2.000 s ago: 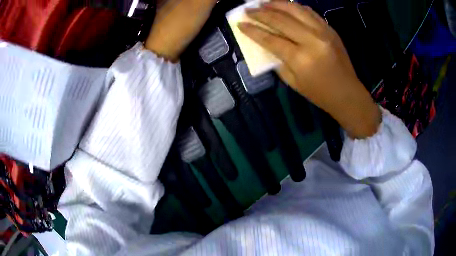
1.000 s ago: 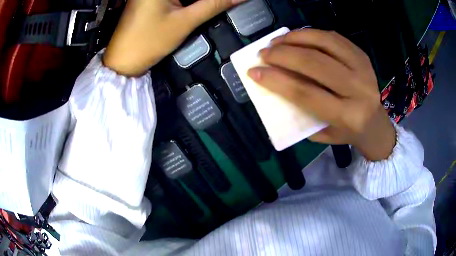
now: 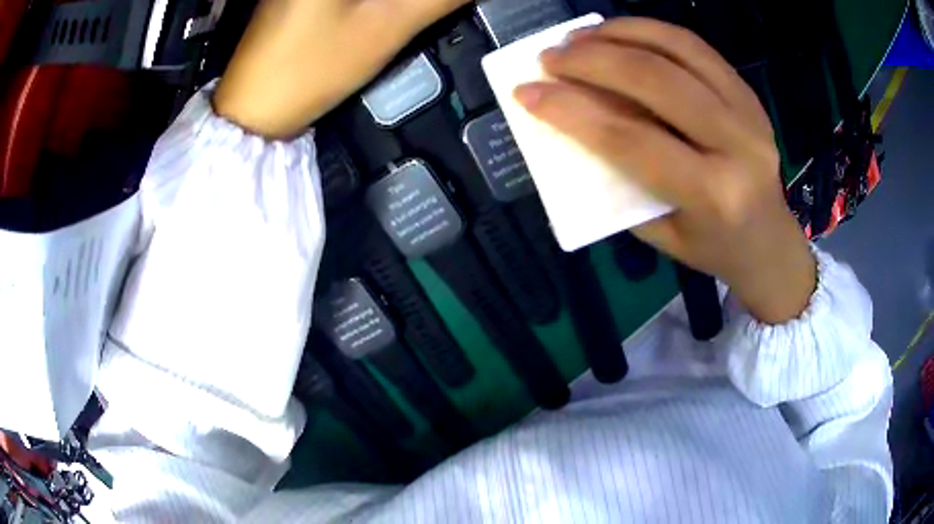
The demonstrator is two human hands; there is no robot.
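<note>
Several smartwatches with black straps lie face up on the green mat. One watch face (image 3: 415, 208) with lines of text is in the middle, and another (image 3: 362, 317) lies below it to the left. My right hand (image 3: 655, 133) holds a white card (image 3: 574, 169) over the watches; the card partly covers the watch face (image 3: 500, 154) beside it. My left hand (image 3: 328, 56) lies at the top above the watches, cut off by the upper edge, so its fingertips are out of the picture.
White printed paper (image 3: 77, 297) is at the left, below a red curved object (image 3: 61, 133). Black and red items show at the lower left and along the right side. The bench's green mat edge (image 3: 883, 41) and grey floor (image 3: 906, 194) are at the right.
My right hand first moved down and right with the card, showing more of the card, then slightly up. My left hand has moved left, then up. The view has shifted over the watches.
</note>
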